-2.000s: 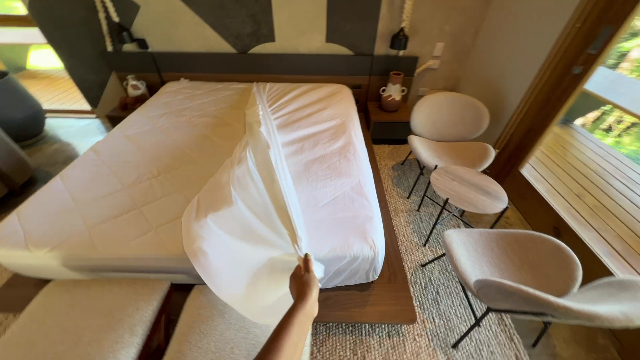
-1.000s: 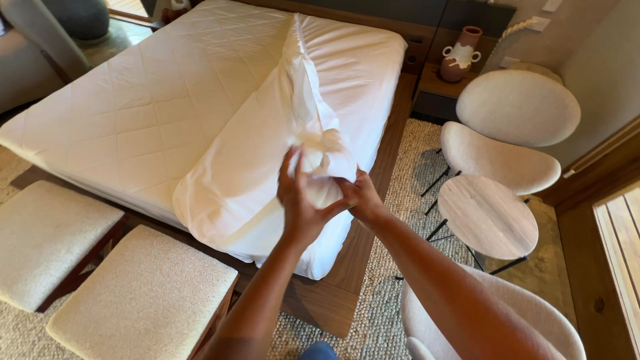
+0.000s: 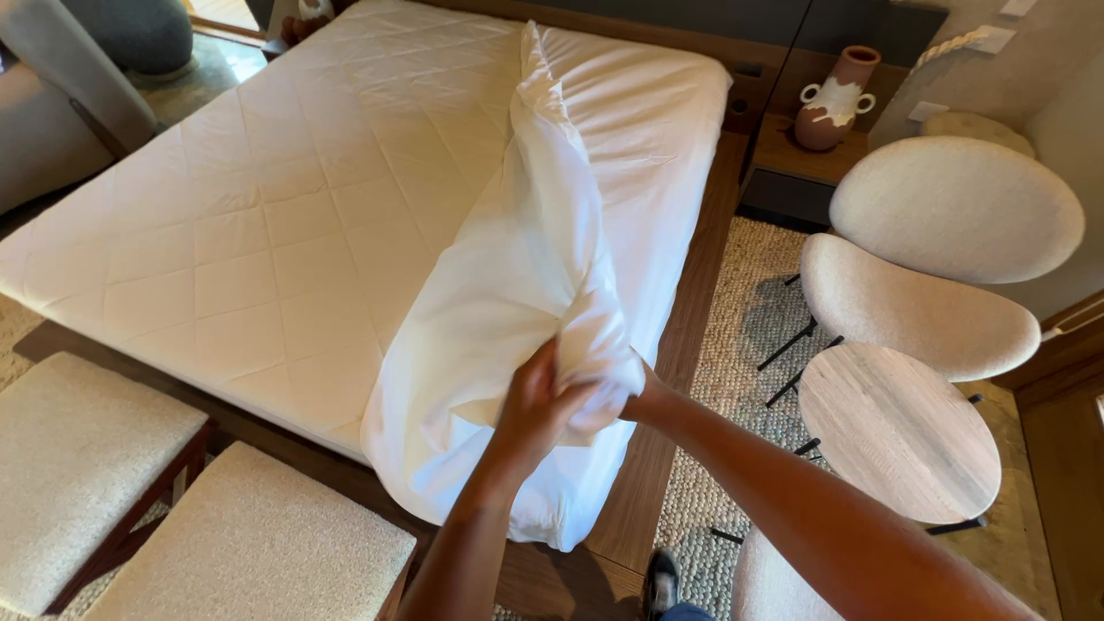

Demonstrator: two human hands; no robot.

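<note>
A white fitted sheet [image 3: 655, 129] covers the right side of the mattress, its loose part gathered in a long ridge from the headboard to the near end. My left hand [image 3: 539, 405] grips the bunched cloth near the mattress's near right part. On the other side of the bunch, my right hand [image 3: 642, 392] is at the sheet, its fingers mostly hidden behind the cloth. Left of the ridge, the quilted mattress surface [image 3: 259, 207] lies uncovered.
Two upholstered stools [image 3: 259, 535] stand at the bed's foot. A wooden bed-frame ledge [image 3: 690, 293] runs along the right. Beyond it are a padded chair [image 3: 923, 302], a round wooden table [image 3: 897, 431] and a two-handled vase [image 3: 837, 99] on a nightstand.
Two seconds ago only one hand showed, holding the sheet's edge; now both are at the cloth. The sheet is more bunched between them. The view has turned downward.
</note>
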